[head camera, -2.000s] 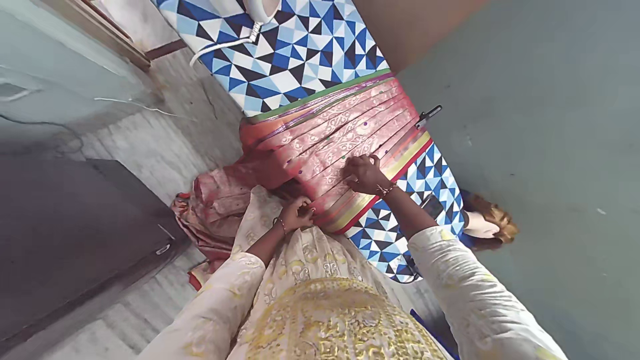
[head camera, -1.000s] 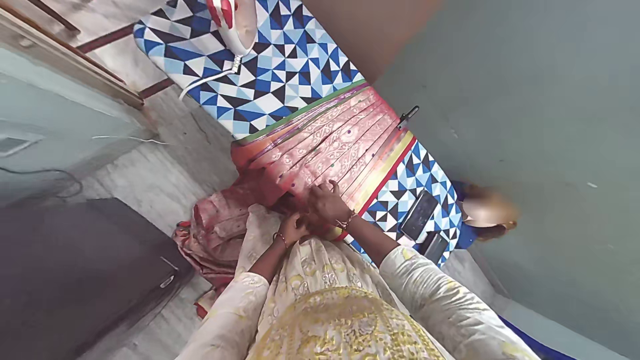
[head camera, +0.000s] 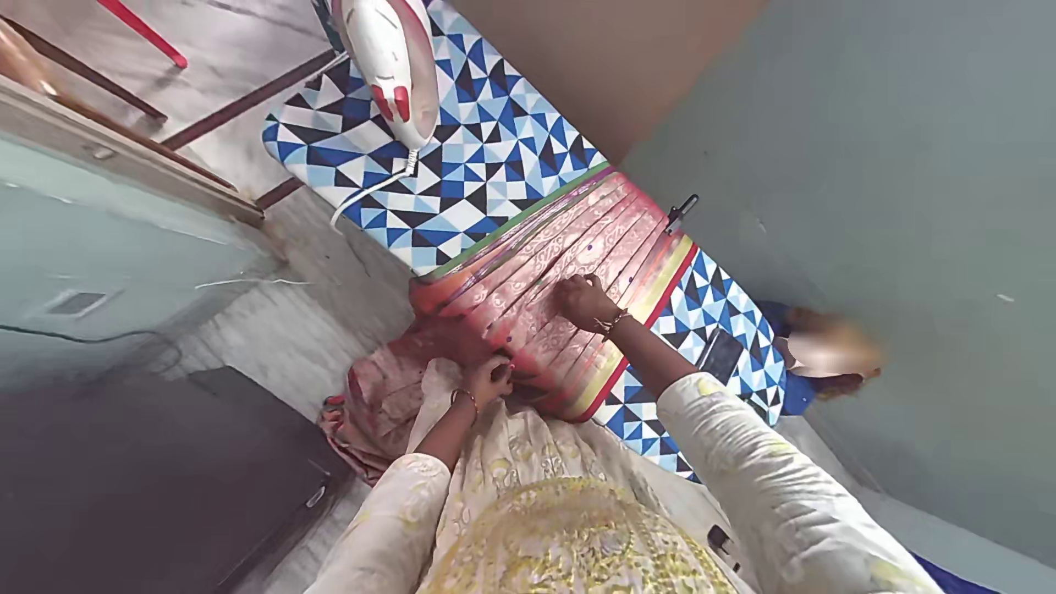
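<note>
A pink pleated cloth (head camera: 569, 247) with green and yellow-red borders lies across an ironing board (head camera: 487, 165) covered in blue, white and black triangles. My left hand (head camera: 488, 379) is at the cloth's near edge, its fingers curled on the pleats there. Farther up, my right hand (head camera: 584, 302) rests on the pleats with bent fingers, pinching or pressing the fabric. A black clip (head camera: 681, 213) sits at the far edge of the cloth. The rest of the cloth (head camera: 388, 396) hangs bunched beside the board on the left.
A white and red iron (head camera: 392, 66) with a white cord stands at the board's upper end. A dark phone (head camera: 720, 355) lies right of the cloth. Beyond the board's right end is a person (head camera: 825, 355). A dark cabinet (head camera: 157, 478) stands at lower left, and a wall runs along the right.
My right hand has moved from beside my left hand up along the pleats, away from my body. My left hand has stayed near the cloth's near edge.
</note>
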